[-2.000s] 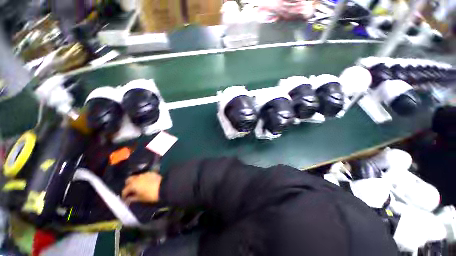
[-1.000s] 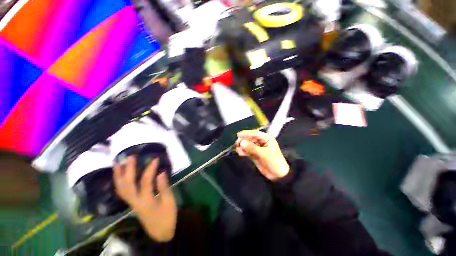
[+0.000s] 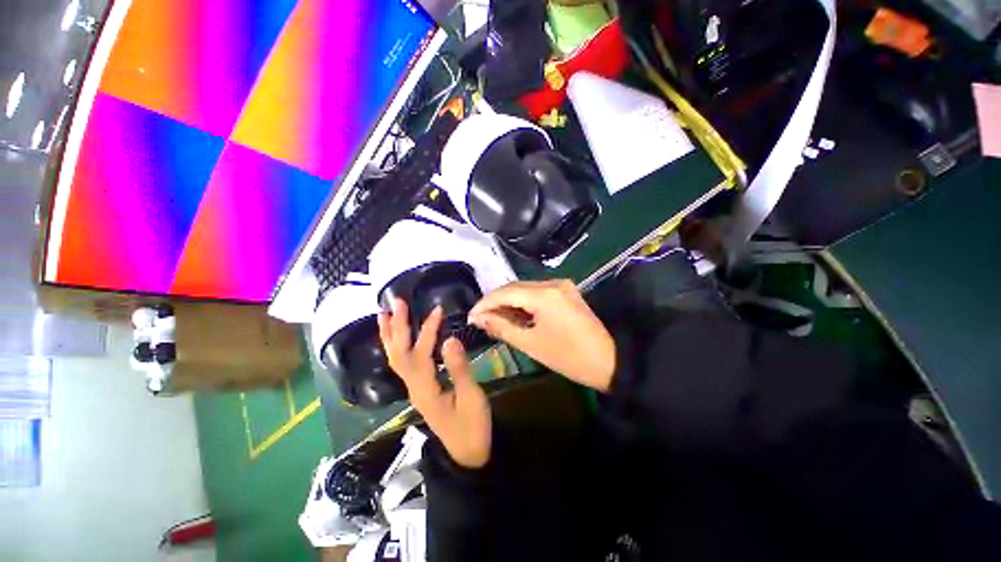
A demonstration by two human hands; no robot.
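Three white-hooded dome cameras with black balls stand in a row on the green bench: a near left one (image 3: 360,357), a middle one (image 3: 408,250) and a far one (image 3: 507,176). My left hand (image 3: 445,401) has its fingers spread, the tips against or just in front of the middle camera's black ball. My right hand (image 3: 560,335) is at the right side of the same ball, thumb and fingertips pinched together. Whether something tiny is between them cannot be told.
A monitor (image 3: 231,143) with coloured quarters stands behind a black keyboard (image 3: 379,214). A paper sheet (image 3: 631,132), a red and green box (image 3: 582,66), a black bag with a white strap (image 3: 785,143) and an orange scrap (image 3: 898,33) lie beyond. An open carton of white units (image 3: 379,494) is at lower left.
My right hand has moved from the bench edge to the middle camera's ball. My left hand stays at that camera. The view has turned towards the monitor and closer to the cameras.
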